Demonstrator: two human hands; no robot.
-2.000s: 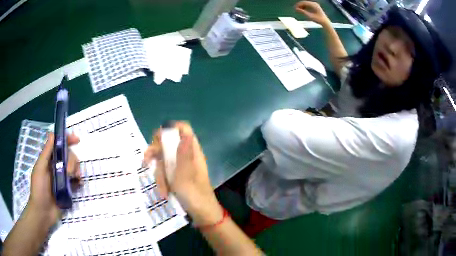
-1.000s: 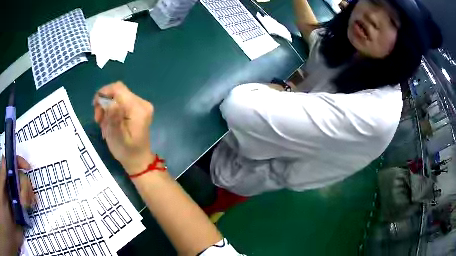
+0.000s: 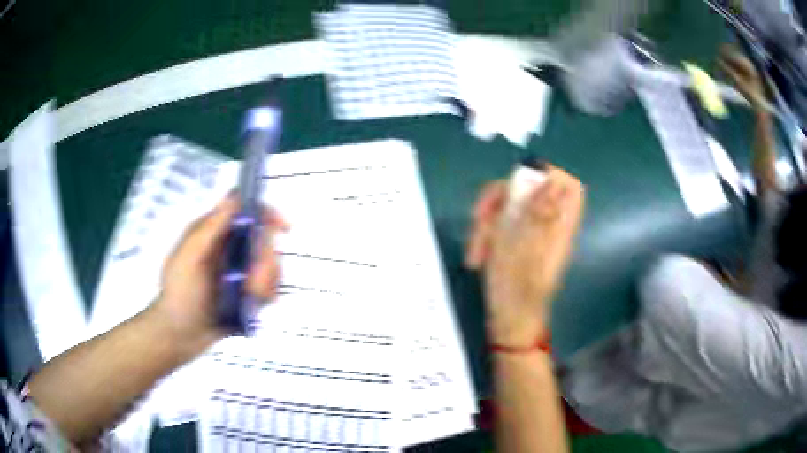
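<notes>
My left hand is closed around a black-and-purple appliance body, held upright with its dark tip up, above the sheets. My right hand is raised right of the sheets. Its fingers hold a small white pad with a dark end at the top; what the dark end is, I cannot tell. The outlined label sheets lie below and between my hands. A grey-patterned label sheet lies partly under them at the left. The frame is blurred, so fine detail is lost.
Round sticker sheets and white paper wipes lie beyond the pile. A long white strip lies at the left. A blurred white bottle stands back right, near another label sheet. A seated person in white is at the right.
The view has swung left, so the sheets and both hands sit further right and the seated person is partly cut off. Both hands keep their hold.
</notes>
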